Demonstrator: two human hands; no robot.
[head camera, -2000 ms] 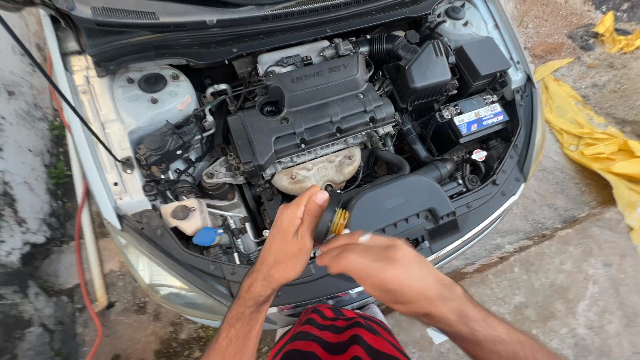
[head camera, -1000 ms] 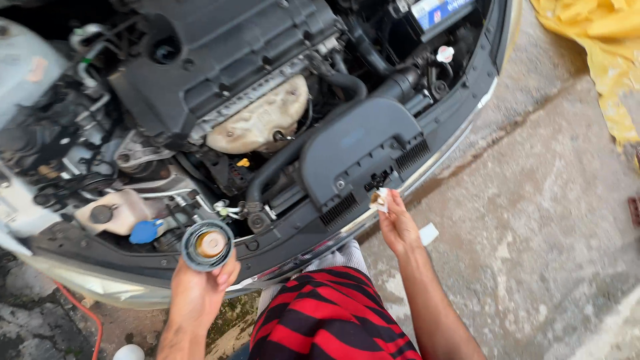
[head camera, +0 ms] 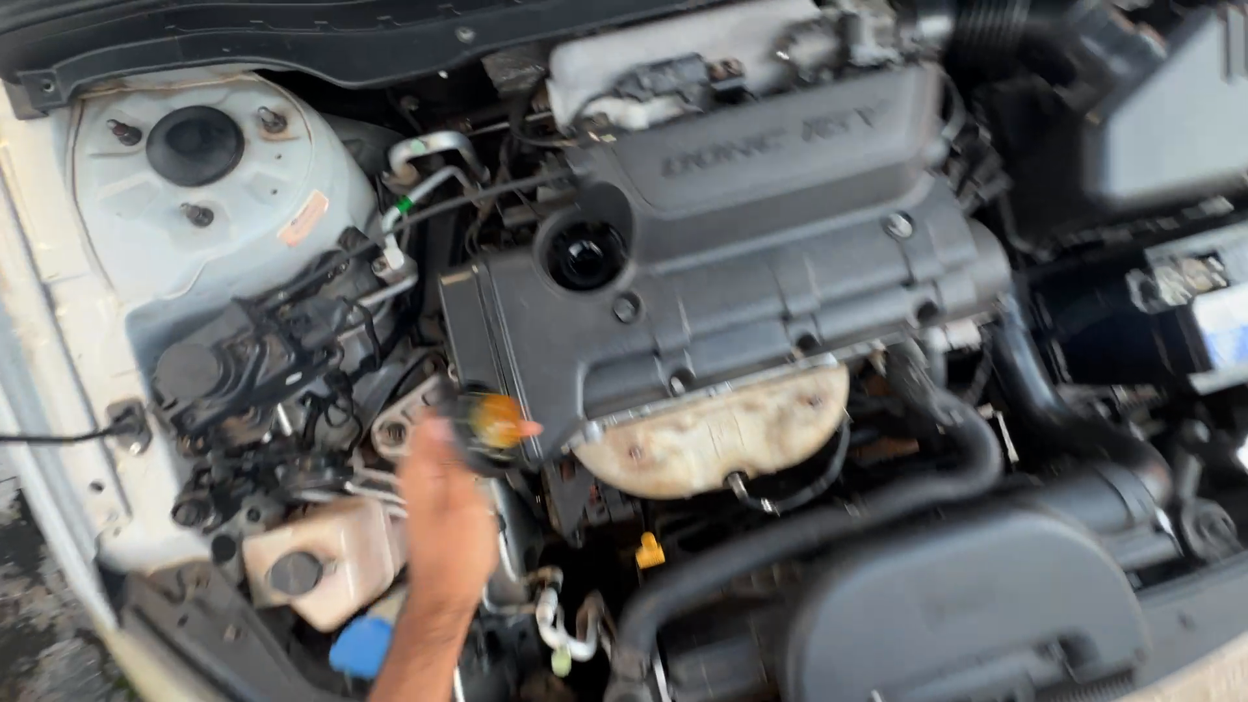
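Note:
My left hand (head camera: 448, 517) is closed around a dark round cap (head camera: 483, 429) with an orange-yellow inner part, blurred by motion. The cap is over the left front corner of the black plastic engine cover (head camera: 741, 283). Up and to the right of it, the round oil filler opening (head camera: 585, 252) in the cover stands uncapped. Below the cover sits the stained metal exhaust heat shield (head camera: 721, 429). My right hand is outside the view.
A reservoir with a black cap (head camera: 327, 561) and a blue cap (head camera: 362, 646) lie left of my forearm. The yellow dipstick handle (head camera: 649, 552), black hoses (head camera: 829, 536) and an air duct cover (head camera: 965, 604) are in front. The battery (head camera: 1121, 312) is at right.
My left hand has moved with the cap from the car's front edge to beside the engine cover. My right hand, holding a small whitish piece one second ago, has left the view. The view is closer.

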